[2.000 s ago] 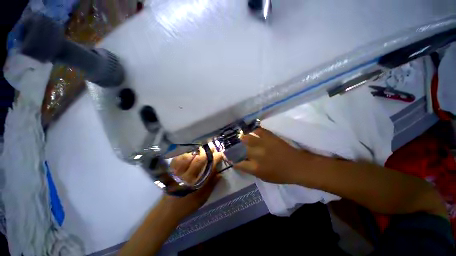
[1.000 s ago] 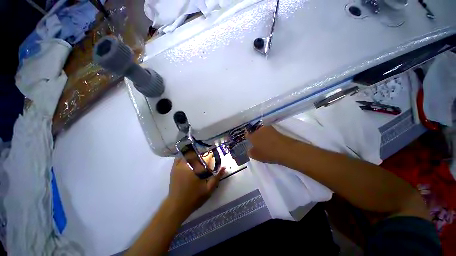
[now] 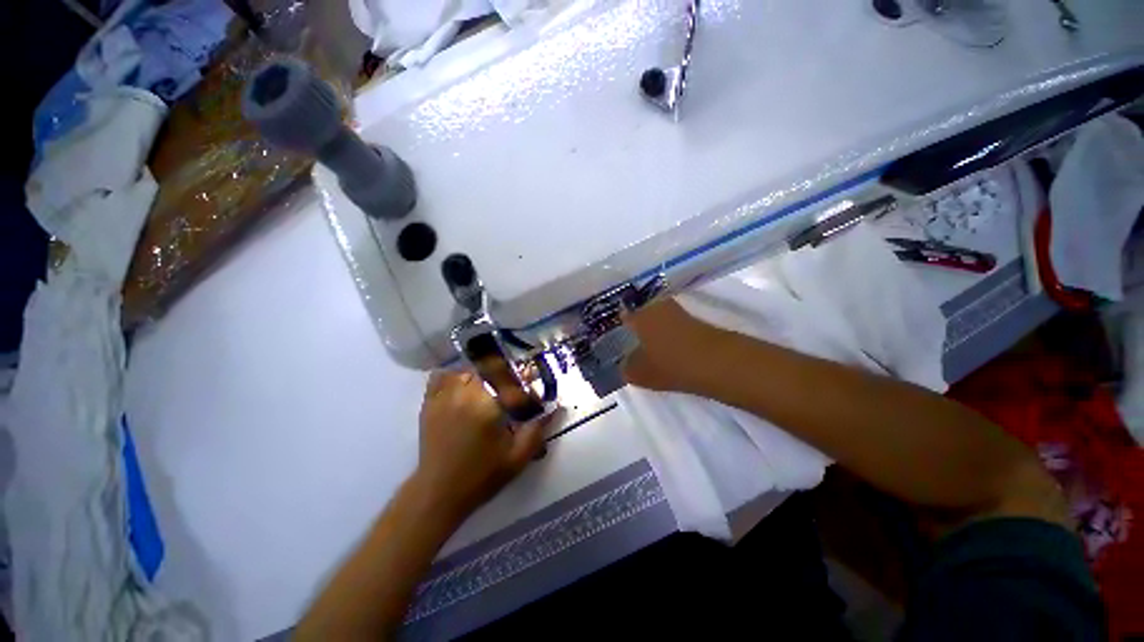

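The white sewing machine head point(image 3: 540, 163) lies across the view, with a lit needle area point(image 3: 558, 364) and a dark grey block point(image 3: 610, 355) beside it. A white garment piece point(image 3: 721, 452) lies crumpled under my right forearm and over the table's front edge. My left hand point(image 3: 471, 433) is left of the needle, partly behind the shiny metal loop point(image 3: 483, 370); its fingertips and anything in them are hidden. My right hand point(image 3: 665, 349) is right of the grey block, at the cloth's edge; its fingertips are hidden against the machine.
Red and black snips point(image 3: 941, 255) lie at right near small white pieces point(image 3: 960, 213). A long white cloth heap point(image 3: 63, 426) lines the left edge, with a blue strip point(image 3: 141, 502). A red heap point(image 3: 1041, 414) is at lower right. A grey knobbed stalk point(image 3: 333, 138) sticks up from the head.
Since two seconds ago the view has shifted, showing more of the machine's top. My left hand has drawn back left from the needle, and my right hand stays beside the grey block.
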